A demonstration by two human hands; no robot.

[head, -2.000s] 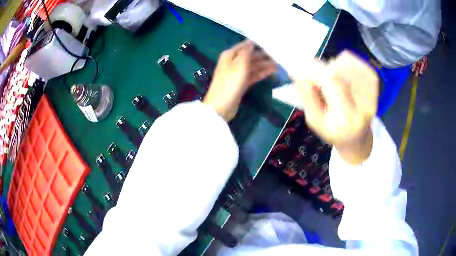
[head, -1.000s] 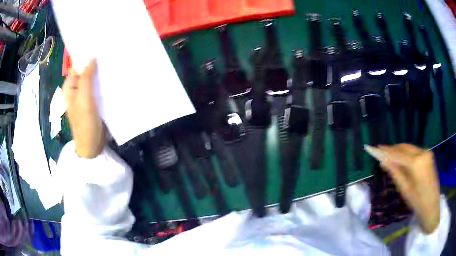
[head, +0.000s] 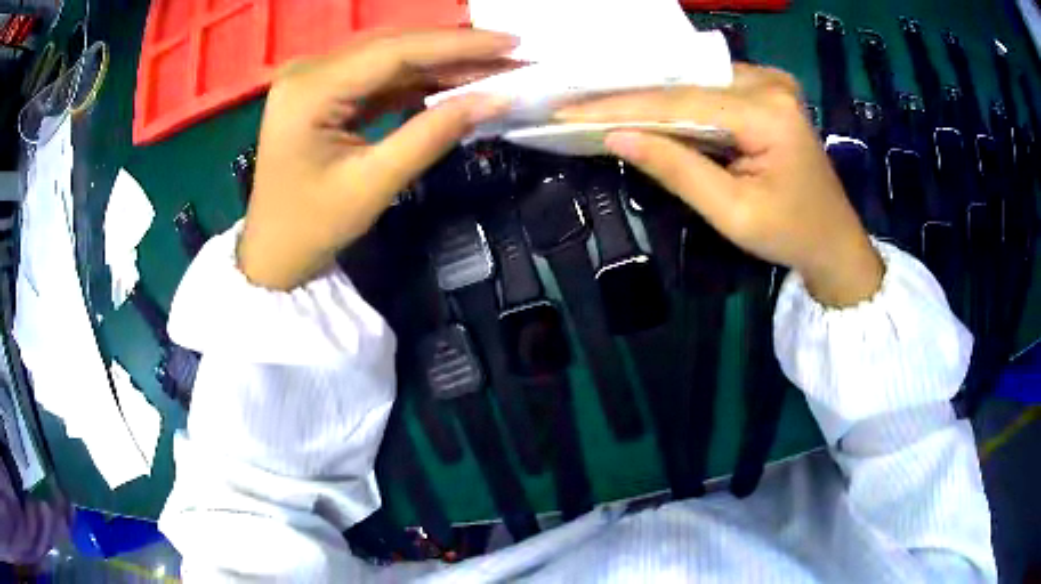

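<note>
My left hand [head: 343, 148] holds the left part of a white label sheet [head: 605, 51] between thumb and fingers. My right hand [head: 742, 171] grips a thick cream pad [head: 571, 139] by its right end, with its fingers at the sheet's lower edge. Sheet and pad are above the watches. Below lie smartwatches with straps laid out: two near the middle have matte grey screens with lines of print, one labelled watch [head: 453, 363] nearest me; others, like a bare watch [head: 630, 293], are glossy black. The hands hide some watches.
A red-orange tray [head: 228, 51] lies at the far left. Torn white backing paper [head: 57, 297] lies along the left side of the green bench [head: 285, 456]. More black watches stand in rows at the right. A person's hand or sleeve shows blurred at the lower left edge.
The sheet, held out at the left before, is now over the middle, bent between my hands. My right hand has come in from the right with the pad. The view has shifted somewhat.
</note>
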